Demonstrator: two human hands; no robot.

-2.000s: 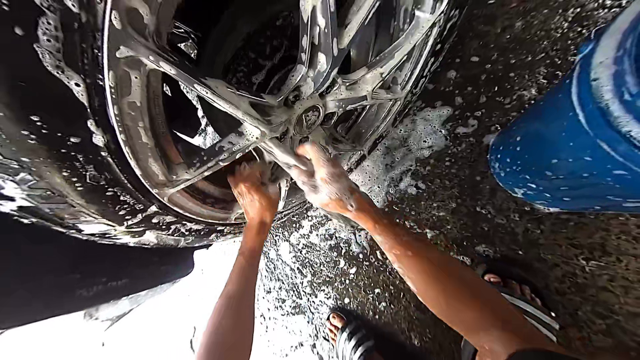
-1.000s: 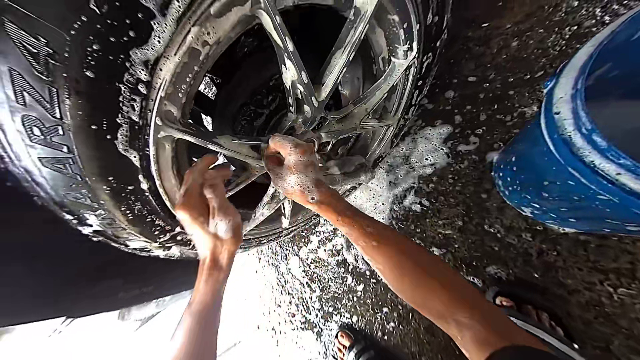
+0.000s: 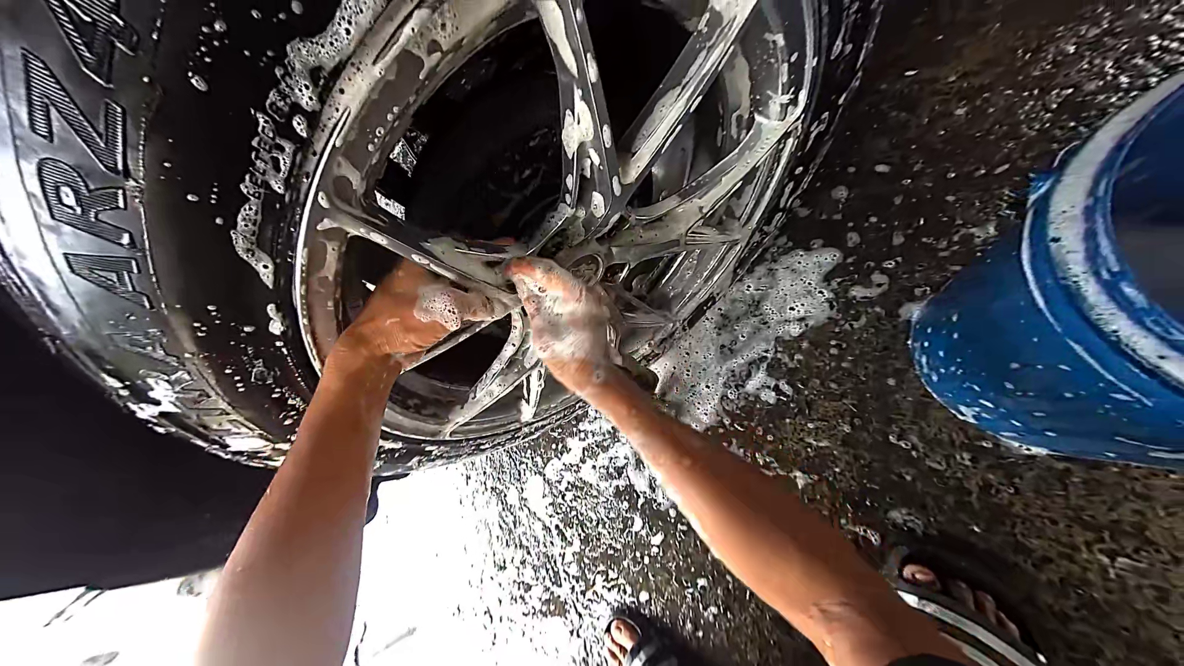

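Note:
A soapy alloy wheel rim (image 3: 324, 199) with several spokes fills the upper middle, inside a black tire (image 3: 208, 176) with raised lettering and foam on its sidewall. My left hand (image 3: 416, 314) reaches between two spokes left of the hub, its fingers partly hidden behind a spoke. Foam clings to the back of that hand. Beside it, my right hand (image 3: 564, 314) lies against the spokes just below and left of the hub, coated in suds. Its fingers are bent, and whether anything is inside them cannot be told.
A blue plastic barrel or bucket (image 3: 1008, 333), splashed with suds, stands at the right. Foam (image 3: 758, 324) lies on the wet dark ground by the tire. Feet in sandals (image 3: 638, 638) show at the bottom edge. A dark panel (image 3: 102, 462) is at lower left.
My left hand was off the rim with its fingers raised one second ago; it has moved in between the spokes. My right hand remains close to the hub.

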